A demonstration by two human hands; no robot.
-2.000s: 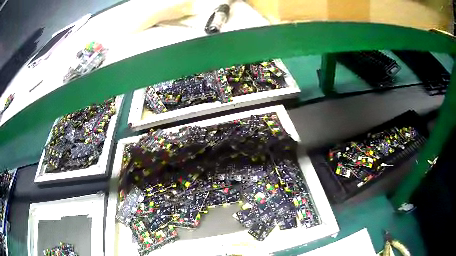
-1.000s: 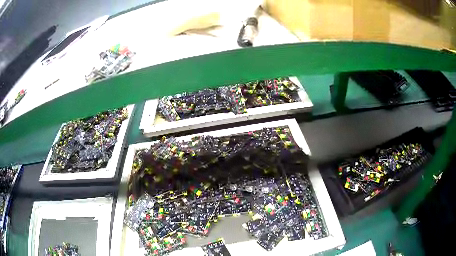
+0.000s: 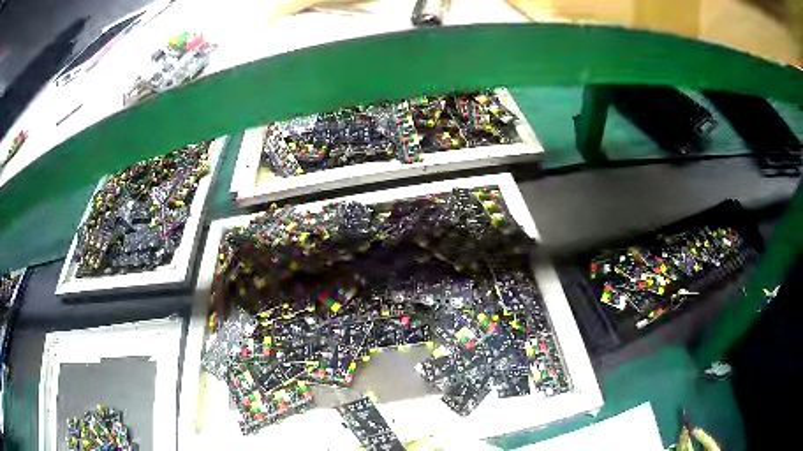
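A single dark circuit board (image 3: 372,425) with white markings shows at the bottom edge, tilted, over the front rim of the large white-framed centre tray (image 3: 563,339). Its lower end is cut off by the picture's edge. A blurred, pale yellowish patch beside its lower end may be a gloved fingertip, but I cannot tell which hand. No whole hand shows. The centre tray holds a heap of circuit boards (image 3: 471,365) with red, green and yellow parts. A dark blurred band lies across the heap.
The front-left tray (image 3: 165,388) holds a small pile. Two full trays stand behind, left (image 3: 132,286) and centre (image 3: 387,178). A black bin (image 3: 594,308) with small boards is at right. A green crossbar (image 3: 352,66) spans the view. Cutters (image 3: 696,436) and a white sheet (image 3: 607,432) lie bottom right.
A single circuit board has come in at the bottom edge and now shows further up over the centre tray's front rim. The view has shifted a little; the heaps look much the same.
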